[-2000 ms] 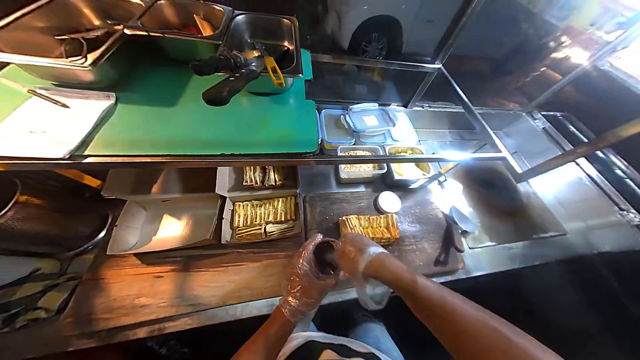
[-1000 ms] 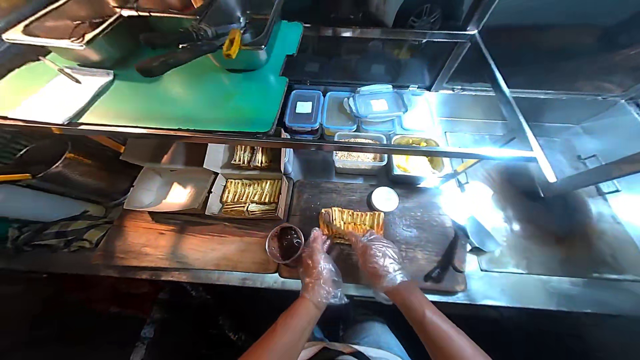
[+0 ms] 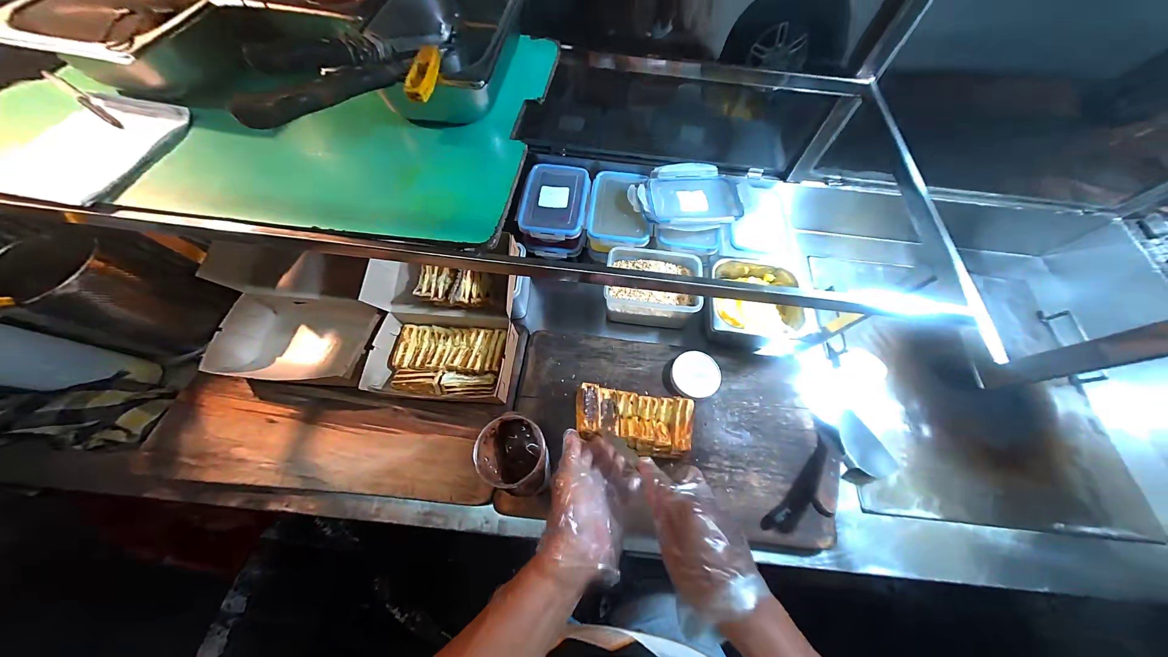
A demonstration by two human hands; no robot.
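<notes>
Clear plastic gloves cover both hands. My left hand [image 3: 584, 511] is at the near left corner of a block of sliced, browned bread [image 3: 652, 422], its fingertips close to the slices. My right hand [image 3: 695, 529] lies beside it at the block's near edge, fingers stretched forward. Whether either hand grips anything is unclear, as the fingertips overlap the block's edge. The block lies on a dark wooden board [image 3: 744, 465]. A clear cup of dark sauce [image 3: 513, 453] stands left of my left hand. Behind the block sits a round white lid [image 3: 695, 374].
Left are an open carton of similar slices [image 3: 449, 359] and an open, unfilled carton [image 3: 290, 338]. Behind the board stand tubs of chopped nuts [image 3: 650, 297] and yellow pieces [image 3: 756, 315]. A dark-handled tool [image 3: 803, 488] lies at right. A metal shelf edge [image 3: 584, 271] crosses above the counter.
Two seconds ago my left hand held the cup, with my right hand at its mouth. The cup now stands on the board, and both hands are at the sliced block.
</notes>
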